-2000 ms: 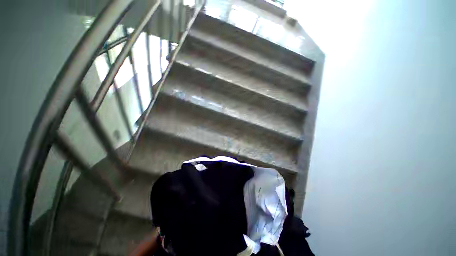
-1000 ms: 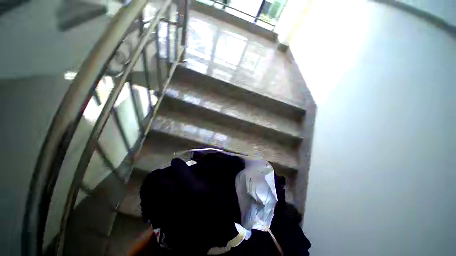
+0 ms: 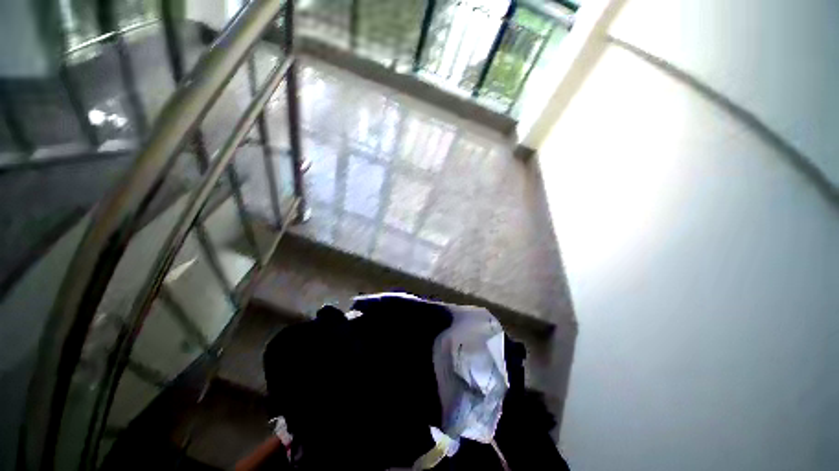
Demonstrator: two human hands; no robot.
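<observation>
A black cloth bundle [image 3: 354, 391] is carried against my front at the bottom centre. A crumpled white piece [image 3: 474, 368] with thin dark lines lies on its right side, and a thin white edge runs over its top. A short pale yellowish strip [image 3: 437, 451] hangs at the bottom. A blurred bit of skin, part of my left hand or forearm [image 3: 261, 454], shows at the bundle's lower left, cut off by the frame; its fingers cannot be made out. My right hand is not visible.
Stairs [image 3: 276, 285] lead down to a shiny landing [image 3: 442, 198] with a barred railing or window [image 3: 469, 46] beyond. A metal handrail [image 3: 120, 207] curves along the left. A pale wall [image 3: 681, 294] stands close on the right.
I have moved down the stairs. The landing is nearer and fills more of the view, with fewer steps ahead. The bundle stays in about the same place in front of me.
</observation>
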